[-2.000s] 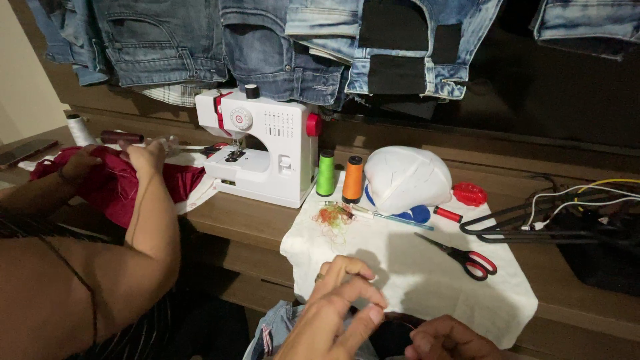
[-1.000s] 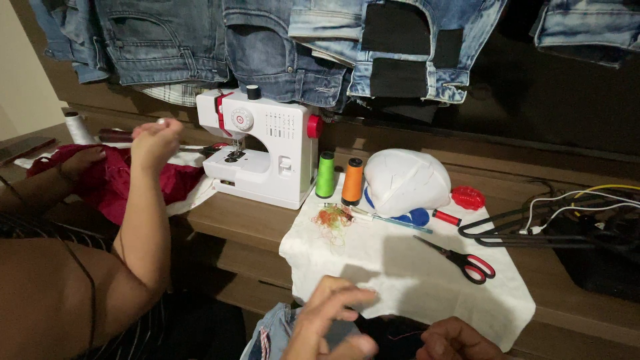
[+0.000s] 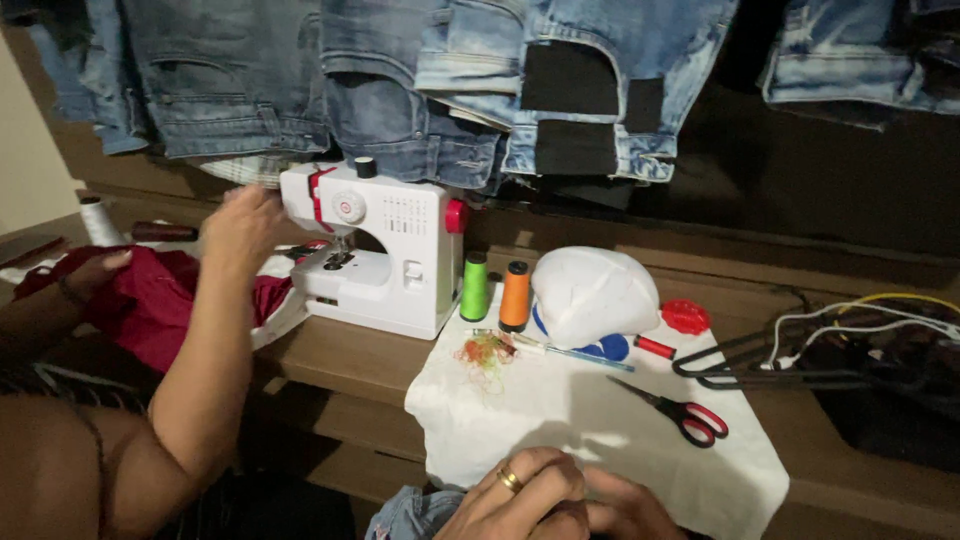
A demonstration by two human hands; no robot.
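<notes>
My left hand [image 3: 525, 495], with a gold ring, is curled at the bottom edge of the view. My right hand [image 3: 626, 504] meets it on the right; their fingertips come together, and whatever lies between them is hidden. Light blue denim [image 3: 416, 513] shows beside and below my left hand. Just beyond both hands a white cloth [image 3: 510, 420] covers part of the wooden table. Black-and-red scissors [image 3: 679, 412] lie on it, near a tangle of orange and green thread [image 3: 486, 352] and a light blue pen-like stick [image 3: 592, 358].
A white sewing machine [image 3: 409, 240] stands beside green [image 3: 474, 289] and orange [image 3: 514, 296] thread spools. A white cap-like item [image 3: 596, 292], a small red spool [image 3: 655, 347] and cables [image 3: 847, 315] lie rightward. Another person's arm [image 3: 206, 337] reaches over dark red fabric [image 3: 150, 322]. Jeans [image 3: 240, 75] hang behind.
My hands, apart in the earlier frames, have come together. The co-worker's raised hand has moved right, toward the sewing machine.
</notes>
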